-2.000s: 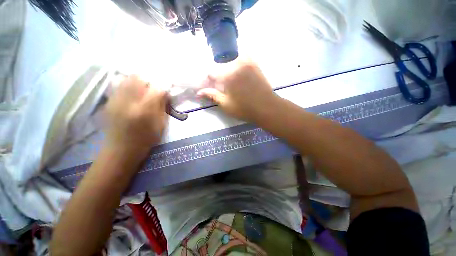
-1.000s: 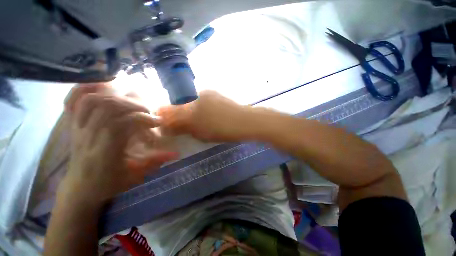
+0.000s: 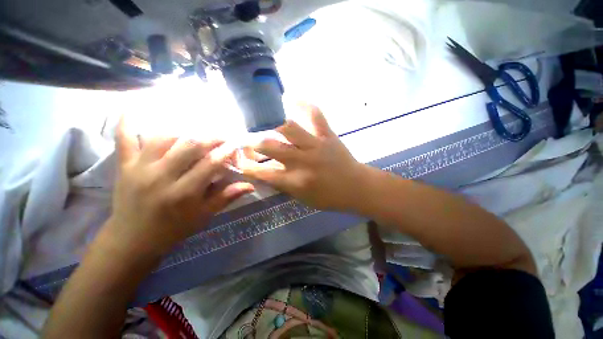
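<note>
The white garment piece (image 3: 79, 165) lies at the left of the machine bed, its part near the needle lost in glare. My left hand (image 3: 168, 179) is spread flat, fingers apart, at the lit area left of the blue-grey cylinder (image 3: 258, 93). My right hand (image 3: 307, 159) is just below and right of the cylinder, fingers bent, fingertips close to the left hand's. Whether either hand pinches cloth is hidden by glare. The sewing machine head (image 3: 99, 40) is at the top left; its needle area is washed out.
Scissors (image 3: 496, 86) with blue handles lie at the right. A ruled grey-blue strip (image 3: 264, 228) runs along the table's front edge. White cloth (image 3: 529, 198) is heaped at the right. A red basket (image 3: 170, 319) shows below the table, beside white cloth on the lap.
My left hand has gone from blurred and bent to spread flat. My right hand's fingers have spread apart more beside the cylinder. The view has shifted slightly since one second ago.
</note>
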